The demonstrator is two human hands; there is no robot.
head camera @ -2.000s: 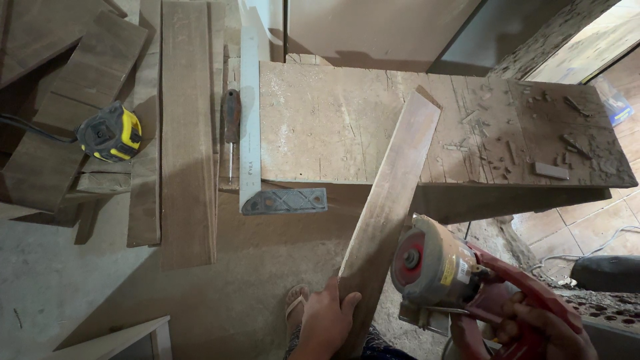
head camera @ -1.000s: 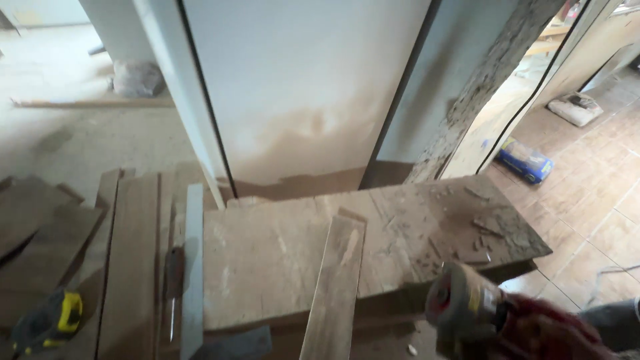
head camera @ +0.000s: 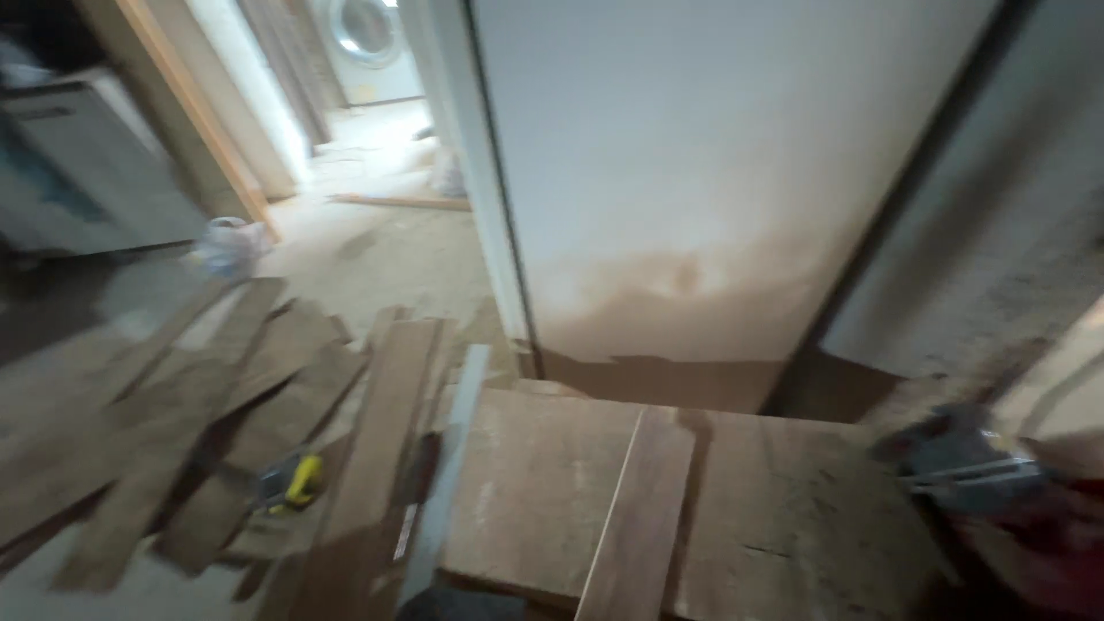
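Note:
A red and grey handheld power saw (head camera: 983, 474) is at the right edge, blurred; whatever grips its handle is too dark to make out. The single wooden board (head camera: 642, 517) lies over the plank-topped bench (head camera: 526, 492), its lower end running out of the bottom of the view. Neither of my hands can be made out. Left of the board, the metal square's blade (head camera: 448, 474) rests along the bench's left end, with a screwdriver (head camera: 418, 483) beside it. A yellow and black tape measure (head camera: 293, 485) lies on loose boards farther left.
Loose wooden boards (head camera: 293, 362) are spread over the floor at left. A large pale panel (head camera: 690, 172) stands behind the bench. A clear plastic bag (head camera: 231, 248) sits near a wooden door frame (head camera: 198, 112). Beyond the doorway is a front-loading washing machine (head camera: 366, 43).
The view has swung up and left. The saw has moved away from the board to the right. My left hand, on the board's near end two seconds ago, is out of view.

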